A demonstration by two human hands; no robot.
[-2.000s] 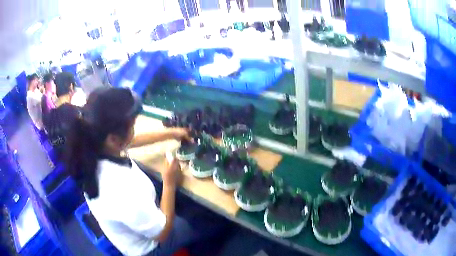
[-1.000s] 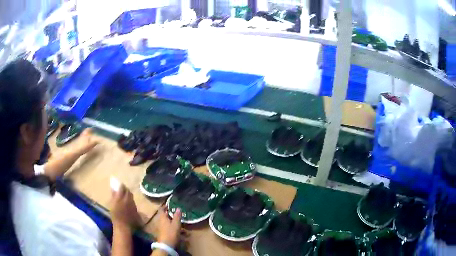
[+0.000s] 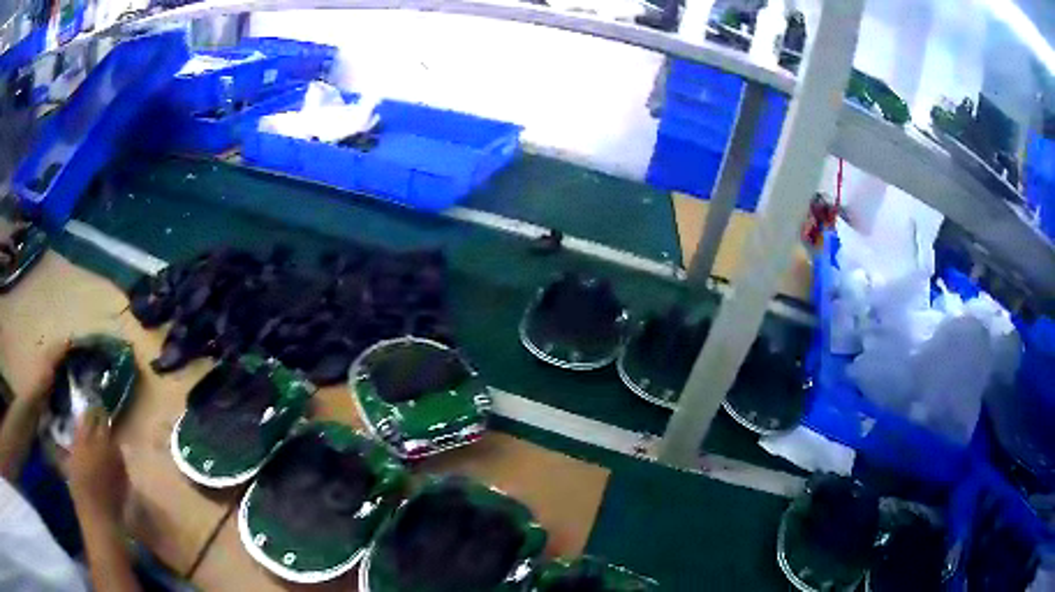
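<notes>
Neither of my hands is in view. Several oval half-shells with green boards and black inserts lie on the bench in front of me: one at lower centre, one left of it, one at the bottom edge. Another half-shell lies behind them, its green board more exposed. A dark heap of loose black parts lies behind the row. At the far left a coworker's hands hold a half-shell and a small white object, blurred.
A tan cardboard sheet lies under the row. Half-shells stand beyond the metal rail. A grey post rises right of centre. Blue crates stand at the back. A crate with cloudy plastic bags is at the right.
The view has turned right and come closer to the bench. A hand with a white wristband at the bottom one second ago is gone. The coworker now holds a half-shell.
</notes>
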